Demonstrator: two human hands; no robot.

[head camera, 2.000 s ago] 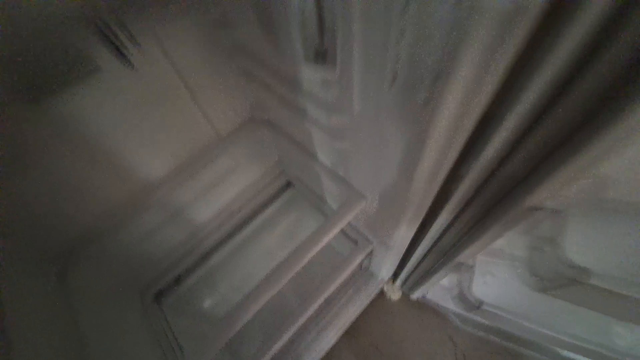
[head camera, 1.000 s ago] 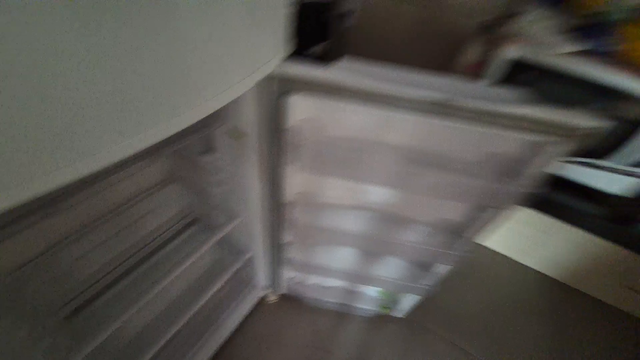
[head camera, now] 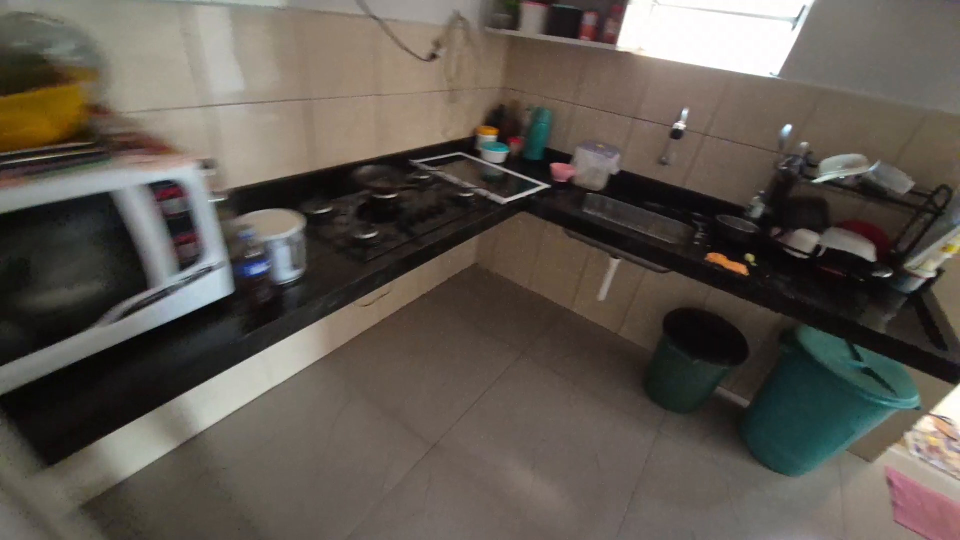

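Neither of my hands shows in the head view. A black stone counter runs in an L along two tiled walls. On its left arm stand a white microwave oven (head camera: pixel 180 277), a plastic bottle with a blue label (head camera: pixel 253 266), a white tub (head camera: pixel 283 244) and a gas cooktop (head camera: pixel 375 217) with a dark pan (head camera: pixel 379 178) on it. Near the corner are a teal thermos flask (head camera: pixel 537 133) and a pink bowl (head camera: pixel 562 172). The steel sink (head camera: pixel 637 219) lies below a wall tap (head camera: pixel 677 131). An orange cloth or sponge (head camera: pixel 725 263) rests right of the sink.
A dish rack (head camera: pixel 930 199) with dishes stands at the counter's right end. Under the counter are a dark green bin (head camera: pixel 686 375) and a larger teal lidded bin (head camera: pixel 817 412). A pink mat (head camera: pixel 926 499) lies on the floor at the lower right. A shelf (head camera: pixel 551 37) hangs beside the window.
The view has swung far, from an opened refrigerator with its door shelves to the kitchen counter. The refrigerator's inside is out of view now.
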